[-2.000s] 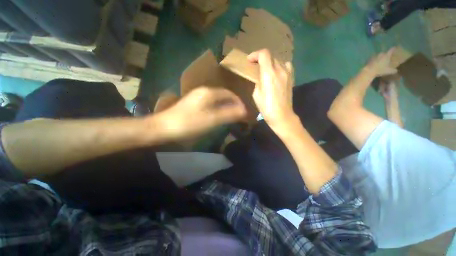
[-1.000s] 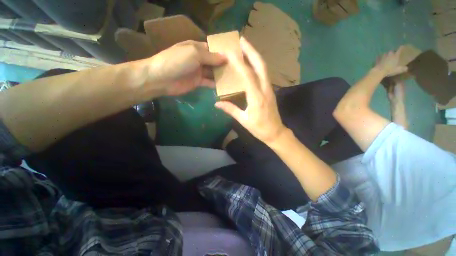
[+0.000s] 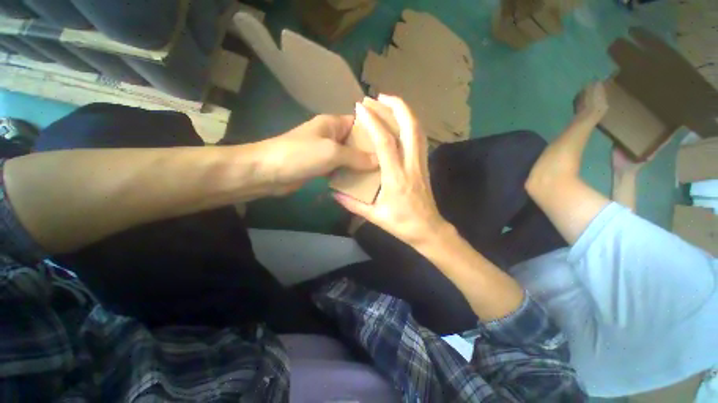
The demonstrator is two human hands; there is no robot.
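Observation:
A half-formed box (image 3: 360, 187) of brown cardboard is held over my lap, seen at its narrow end. Its large lid panel (image 3: 321, 69) with a rounded ear sticks out toward the upper left. My left hand (image 3: 311, 153) grips the box from the left, with the thumb pressed on the end wall. My right hand (image 3: 401, 177) holds it from the right, fingers over the top and thumb at the lower edge. The hands hide much of the box.
A stack of blanks (image 3: 429, 71) lies on the green floor beyond my hands. Cardboard boxes (image 3: 535, 20) stand farther back. A pallet of dark wrapped goods (image 3: 118, 47) is at upper left. At right, a person's arm (image 3: 563, 157) holds another half-formed box (image 3: 638, 126).
The box has come down closer to my lap and tilted, and its lid panel now points up-left. Both hands stay on it. The other person's box has turned and shows its open inside.

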